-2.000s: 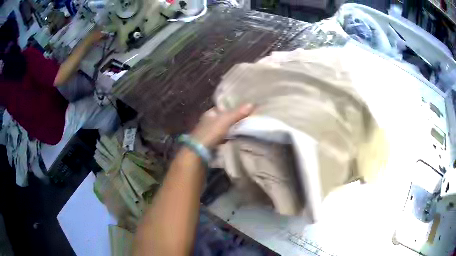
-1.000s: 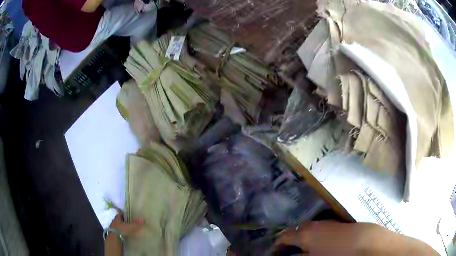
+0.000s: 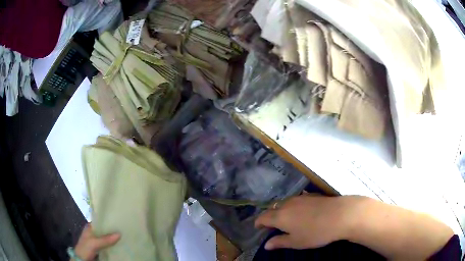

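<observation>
My left hand (image 3: 94,242) is at the lower left, partly cut off by the bottom edge. Its fingers hold the left side of a folded khaki-green bundle (image 3: 137,196) above the white board. My right hand (image 3: 301,222) is at the bottom centre, below the table's front edge, fingers apart and holding nothing visible. A tied khaki-green bundle (image 3: 135,76) with a white label lies beyond the held one. Another tied bundle (image 3: 196,43) lies to its right.
Beige cut panels (image 3: 352,76) lie in a folded stack on the white sewing table (image 3: 331,148). A dark clear-plastic bag (image 3: 229,158) sits below the table edge. A white board (image 3: 66,148) lies at left. A green crate (image 3: 63,71) and a person's dark red clothing (image 3: 33,25) show at upper left.
The view has shifted, after an earlier turn from the table towards the bundles. My left hand has raised the khaki-green bundle. My right hand has come further into view.
</observation>
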